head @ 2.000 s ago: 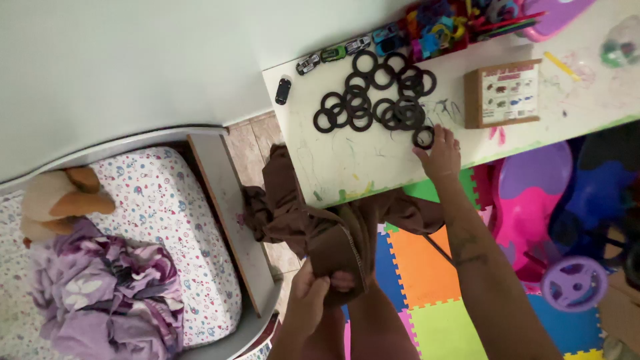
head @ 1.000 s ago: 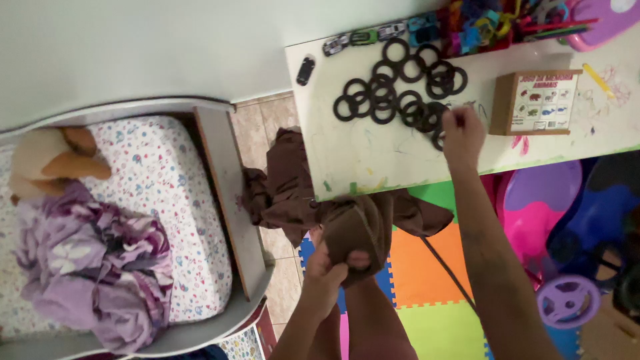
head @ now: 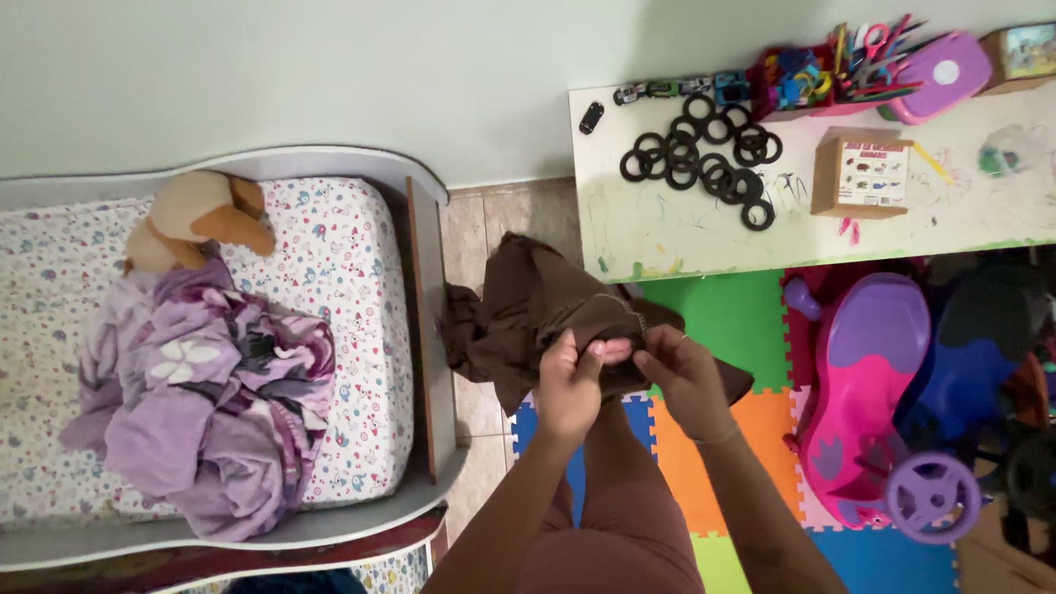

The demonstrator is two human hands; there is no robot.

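Note:
Brown fabric (head: 536, 305) hangs in folds in front of my legs, between the bed and the table. My left hand (head: 573, 388) grips its upper edge, with some fingers showing through an opening in the cloth. Close on the right, my right hand (head: 681, 371) pinches the same edge, near a line of light stitching. Whether a ring is between my fingers is hard to tell. Several black rings (head: 757, 214) lie in a loose, overlapping cluster on the white table (head: 627, 239), beyond my hands.
At the left stands a bed (head: 363, 247) with a crumpled purple blanket (head: 165, 412) and a plush toy (head: 186, 214). The table also bears a cardboard box (head: 862, 177), toy cars (head: 664, 89) and a pencil holder (head: 874, 74). A pink and purple ride-on toy (head: 866, 371) stands on foam mats (head: 726, 462).
My right hand has moved from the rings on the table down to the brown fabric, beside my left hand. The view has shifted.

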